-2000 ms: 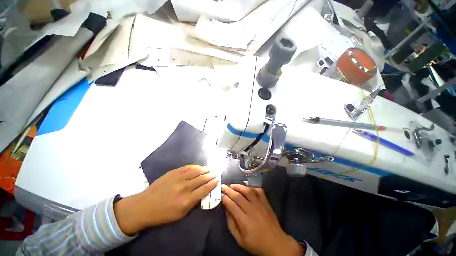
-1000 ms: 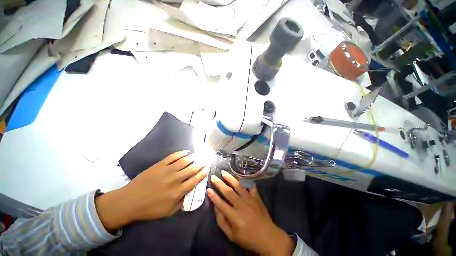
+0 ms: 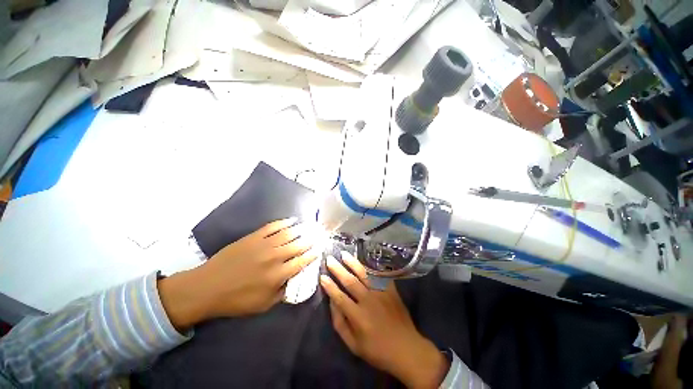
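Note:
The dark garment panel (image 3: 254, 201) lies on the machine table, with an angled corner showing beyond my hands and more cloth spreading towards me. My left hand (image 3: 247, 273) presses flat on the panel and on the white template (image 3: 302, 287), whose rounded end sticks out below the fingers. My right hand (image 3: 376, 319) lies flat on the cloth just right of the template, fingertips near the needle area. The presser foot and needle are lost in bright lamp glare. The white sewing machine head (image 3: 365, 175) stands just beyond my right fingertips.
Paper patterns (image 3: 258, 64) are heaped behind the machine, with dark scraps (image 3: 131, 99) among them. A blue sheet (image 3: 57, 152) is at the left. Two pens (image 3: 524, 197) and a yellow thread (image 3: 570, 220) lie on the machine. An orange-brown round object (image 3: 530, 101) is behind. A person's arm (image 3: 672, 353) shows lower right.
The view has shifted. Less of the template shows below my left fingers, and it and the panel's corner sit slightly further from me. Both hands stay on the cloth.

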